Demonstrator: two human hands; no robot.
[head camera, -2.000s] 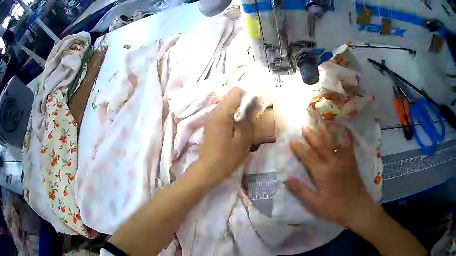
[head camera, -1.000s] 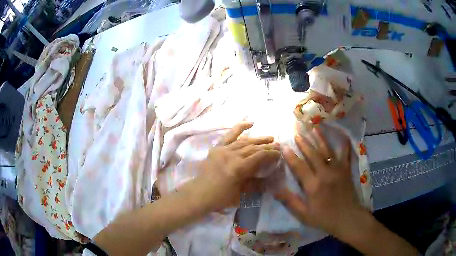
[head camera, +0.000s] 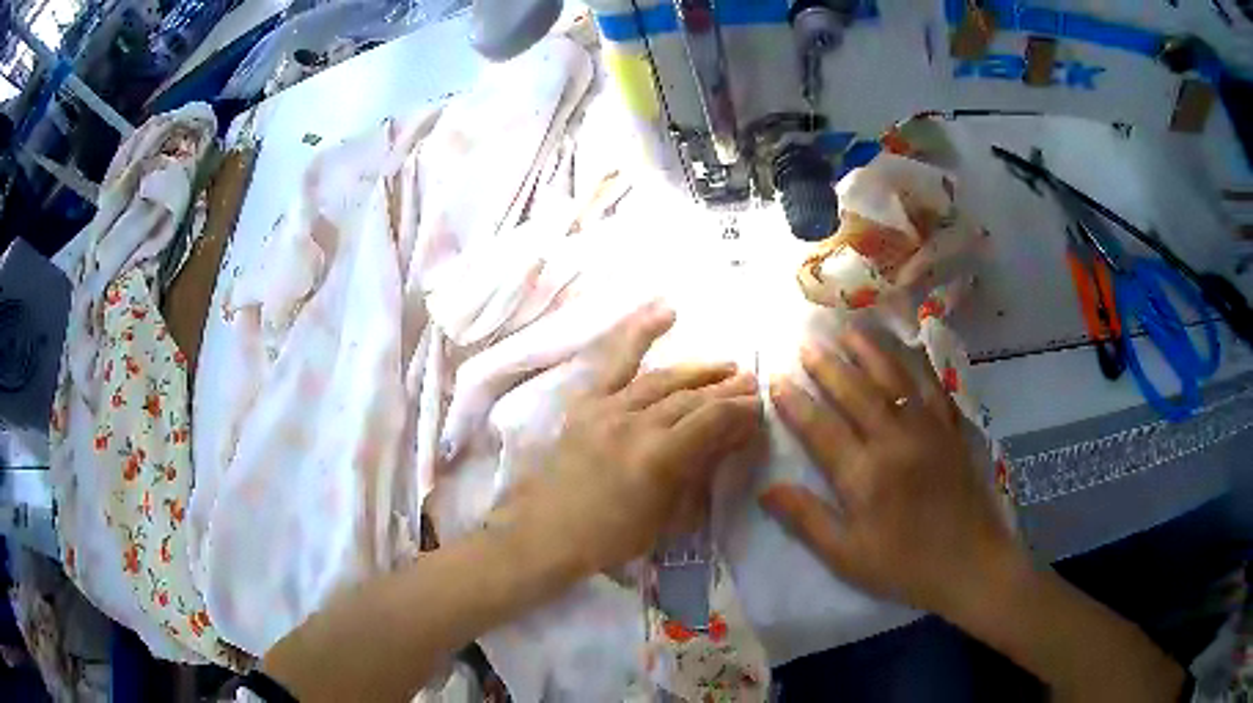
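The garment panel, pale wrong side up, spreads across the table and under both hands. My left hand lies flat on it, fingers apart, pointing right. My right hand lies flat beside it, fingers spread, a ring on one finger. The fingertips of both hands are close together on either side of a thin vertical line in the cloth. The presser foot and needle of the sewing machine are above the hands; glare washes out the cloth there. A bunched floral part lies right of the needle.
Scissors, orange-handled snips and a long dark tool lie at the right. A floral and white bundle hangs over the left table edge. A round black knob sits beside the needle. The grey ruler-marked edge runs along the front.
My left hand has gone from gripping cloth to lying flat near my right hand. The bunched floral part has shifted left, and orange flowers now show at the cloth's lower edge.
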